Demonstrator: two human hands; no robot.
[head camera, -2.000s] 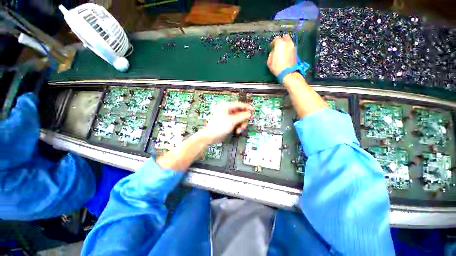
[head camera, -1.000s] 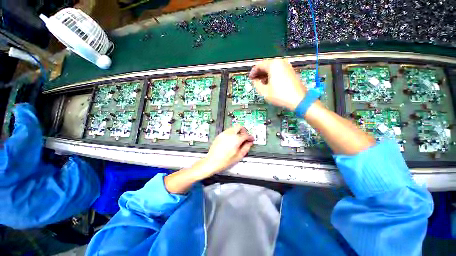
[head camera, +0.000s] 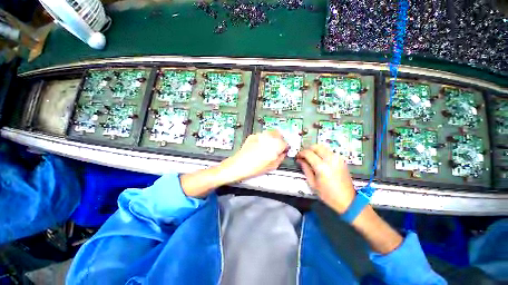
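My left hand (head camera: 265, 152) and my right hand (head camera: 327, 173) meet at the lower-left printed circuit board (head camera: 283, 129) of the middle pallet (head camera: 312, 119). My left fingertips are over the board's lower part and hide some of it. My right thumb and forefinger are pinched close together at its lower right corner. Whether either hand holds a small component is too blurred to tell. A blue wrist strap (head camera: 357, 206) is on my right wrist, with its blue cord (head camera: 387, 119) running up across the line.
More pallets of boards lie left and right on the conveyor line behind its silver front rail (head camera: 139, 161). Beyond are the green mat (head camera: 167, 33), a loose component pile (head camera: 245, 14), bulk component stock (head camera: 367, 28) and a white fan (head camera: 78, 16). A blue sleeve (head camera: 33, 192) is at left.
My right hand has come from the component pile, over the upper-left board, down to the lower-left board beside my left hand. The view has shifted, so the fan and piles sit higher.
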